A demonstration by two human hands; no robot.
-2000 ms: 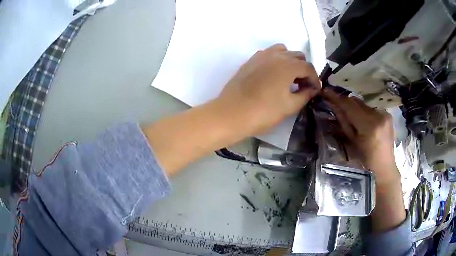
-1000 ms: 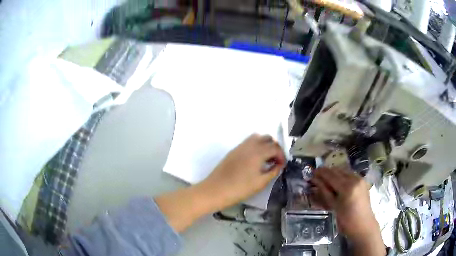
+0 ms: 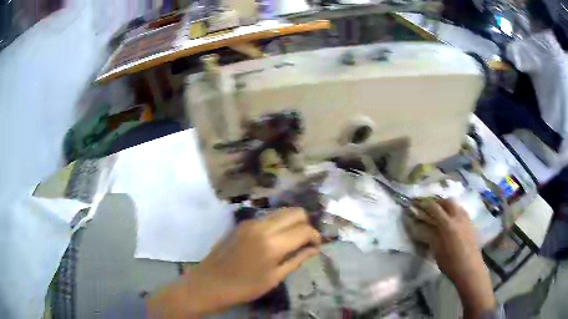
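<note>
The frame is blurred. The large white cloth panel (image 3: 168,205) lies flat left of the needle area of the cream sewing machine (image 3: 324,112). My left hand (image 3: 261,255) is in front of the needle area, fingers curled, partly hiding it; whether it holds anything cannot be told. My right hand (image 3: 445,233) is to the right of the machine's front, its fingers around the handles of the scissors (image 3: 395,191), whose blades point up and left. The metal folder is too blurred to make out.
White scraps (image 3: 358,212) lie between my hands. More white cloth (image 3: 56,218) and plaid cloth (image 3: 65,274) are at the left. A wood-edged table (image 3: 218,42) stands behind the machine. A person in white (image 3: 542,75) is at the far right.
The view has swung right and up, showing the whole machine. My right hand has left the folder area and moved right to the scissors. My left hand stays near the needle area.
</note>
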